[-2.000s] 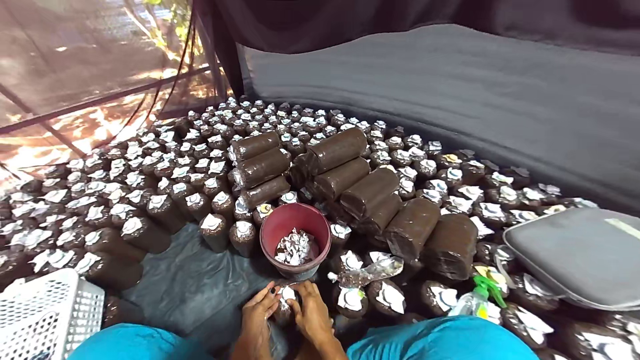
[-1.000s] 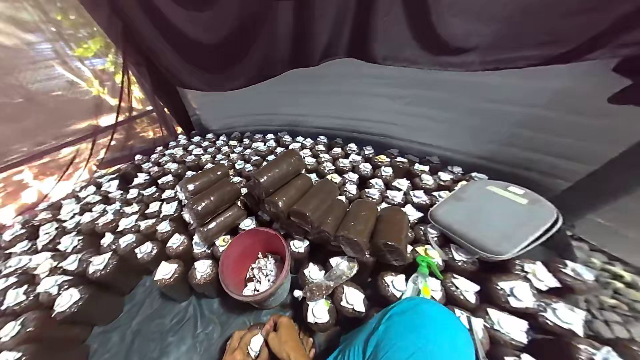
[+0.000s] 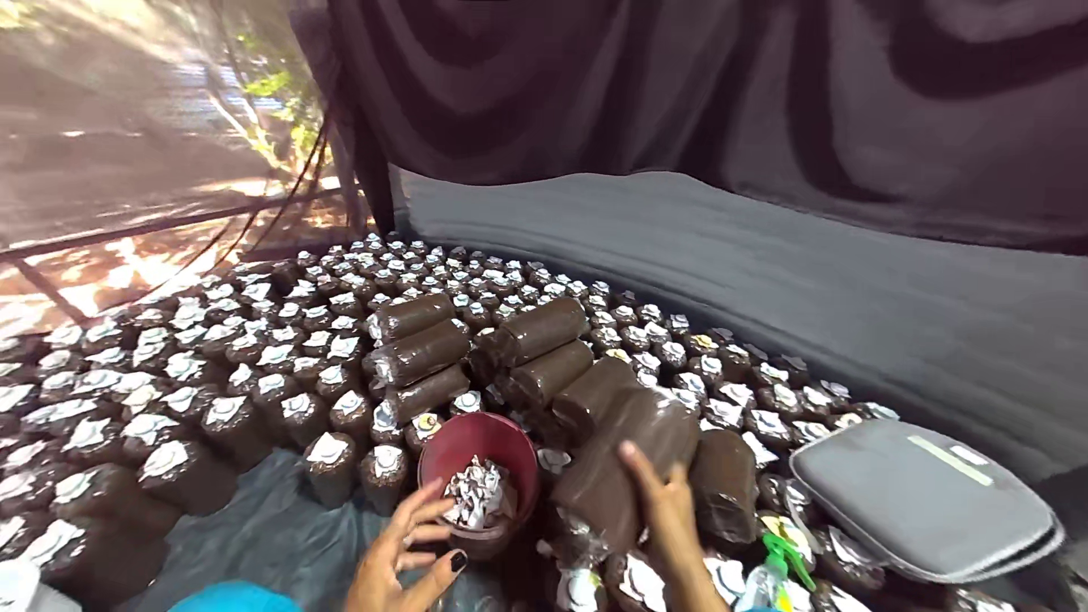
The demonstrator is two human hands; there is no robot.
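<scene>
With its fingers spread, my left hand (image 3: pixel 412 548) is beside the front left rim of a red plastic bucket (image 3: pixel 436 446), holding nothing. Crumpled paper pieces (image 3: pixel 481 493) lie in the bucket. My right hand (image 3: pixel 667 501) grips a long, dark brown filled plastic bag (image 3: pixel 625 459), tilted over the row of lying bags right of the bucket. More filled bags (image 3: pixel 544 331) are stacked on their sides behind the bucket. Below the held bag stand bags with white paper at their necks (image 3: pixel 642 582).
Many upright capped bags (image 3: pixel 229 416) cover the ground. Dark sheeting (image 3: pixel 255 535) lies at front left. A grey plastic lid or case (image 3: pixel 918 493) rests on bags at right, near a green-headed spray bottle (image 3: pixel 778 569). A dark curtain (image 3: pixel 637 93) hangs behind.
Both hands were together on a bag neck in front of the bucket; now they are apart. My right hand has taken hold of a filled bag. The view has shifted.
</scene>
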